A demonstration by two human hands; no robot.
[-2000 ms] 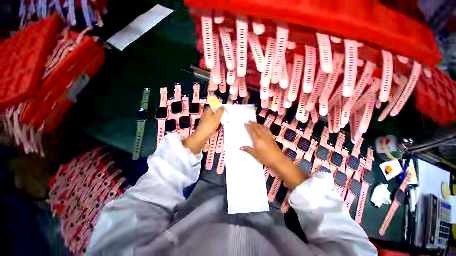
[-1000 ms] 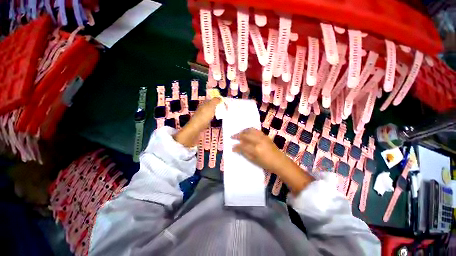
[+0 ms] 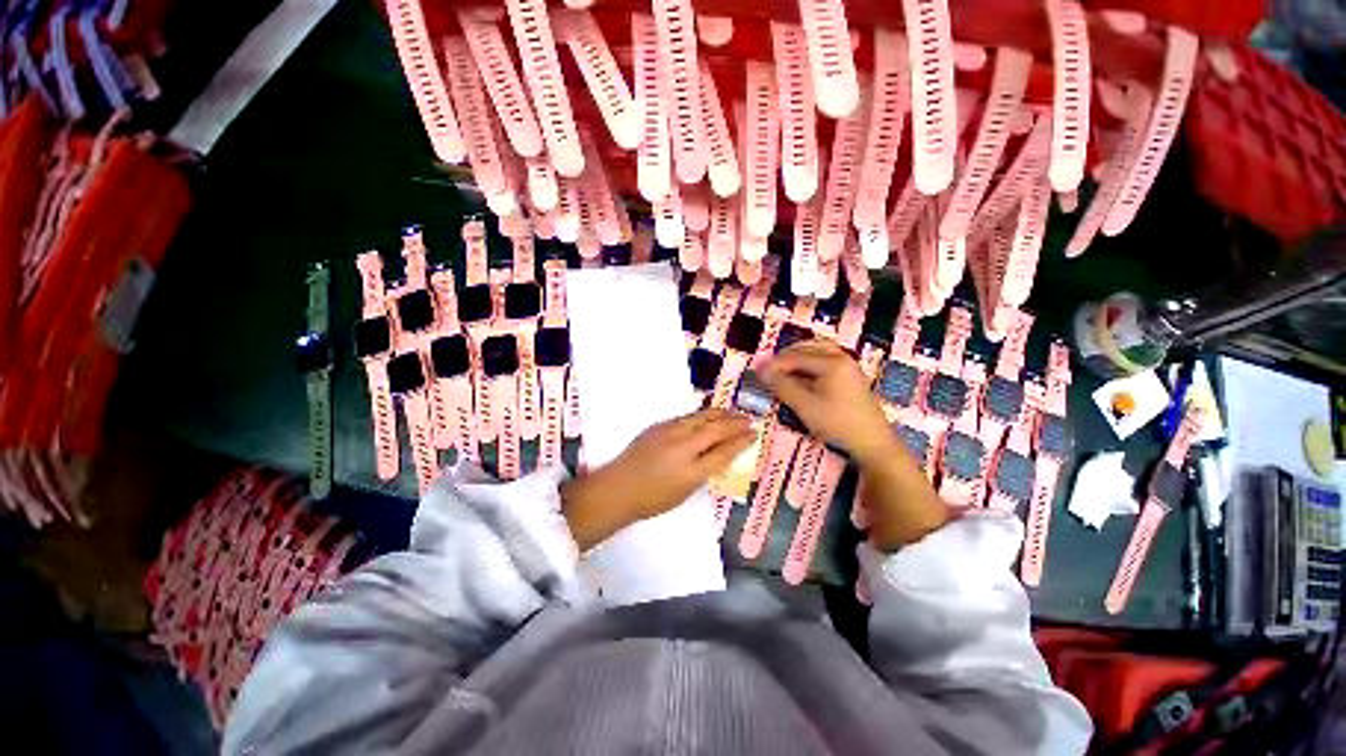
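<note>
Pink-strapped smartwatches with square black faces lie in close rows across the bench. A long white sheet lies over part of the rows, and my left forearm and hand cross its lower part. My left hand is at one watch right of the sheet, with a small pale-yellow piece under its fingers. My right hand has its fingertips pinched at the same watch's face. Whether it holds a thin film there is too small to tell. Faces further right look greyer.
A red tray with hanging pink straps overhangs the rows. Red trays and a green-strapped watch are left, more pink watches lower left. A crumpled white wad, loose watch and calculator are right.
My left hand has moved from the sheet's top down and right, with the yellow piece. My right hand has left the sheet for a watch to its right. The view has shifted right.
</note>
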